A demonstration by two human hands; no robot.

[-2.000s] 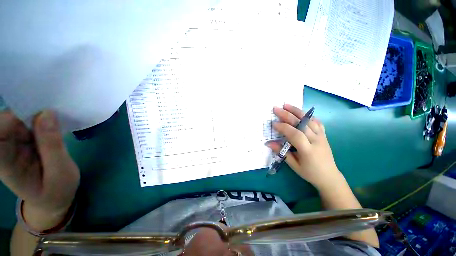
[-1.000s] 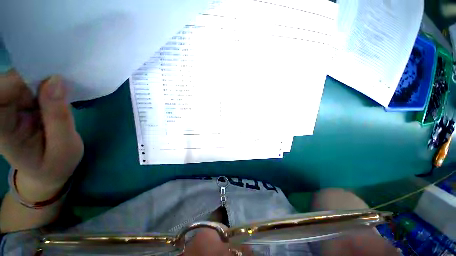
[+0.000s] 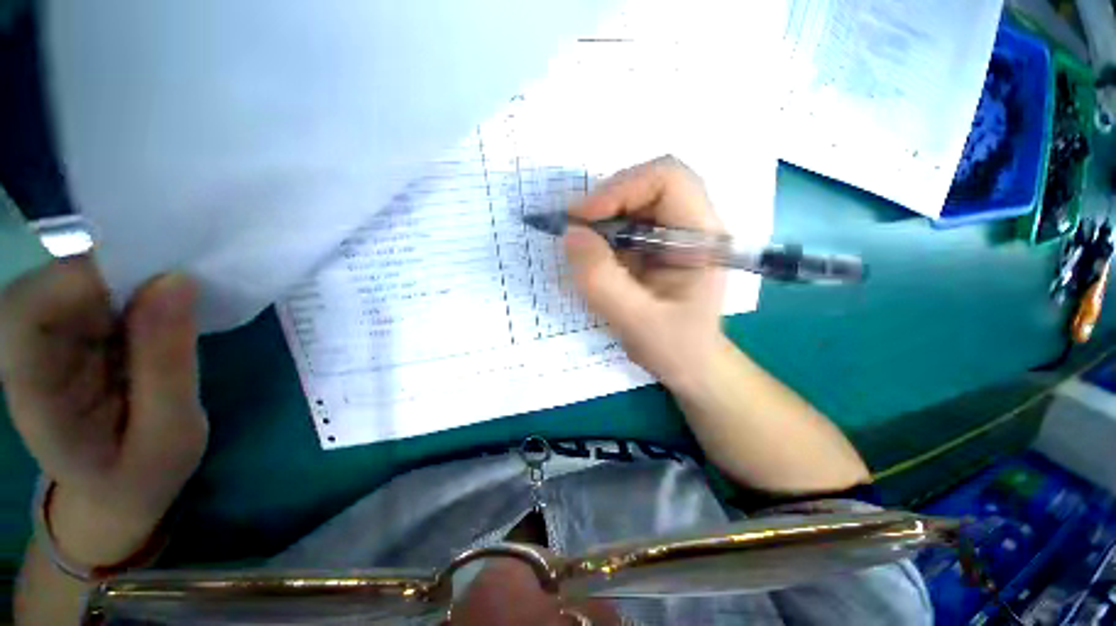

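My right hand (image 3: 661, 263) holds a pen (image 3: 747, 253), its tip pointing left at the narrow ruled columns of a printed form (image 3: 416, 287) on the bench. Whether the tip touches the paper I cannot tell. The form has printed lines at left and small holes at its lower left corner. My left hand (image 3: 110, 379) holds the lower corner of a loose upper sheet (image 3: 282, 135), lifted and blank-looking, which hides the form's upper left part. Glare washes out the form's upper area.
A dense printed sheet (image 3: 900, 98) lies at upper right, beside a blue tray (image 3: 1040, 116) of small black pieces and a green basket (image 3: 1050, 226). An orange-handled tool (image 3: 1087, 306) lies at far right. Below the bench at lower right is a blue bin (image 3: 1016, 526).
My right hand, out of sight on the form one second ago, is back over its ruled columns with the pen tip turned left. My left hand still holds the lifted sheet, slightly further right.
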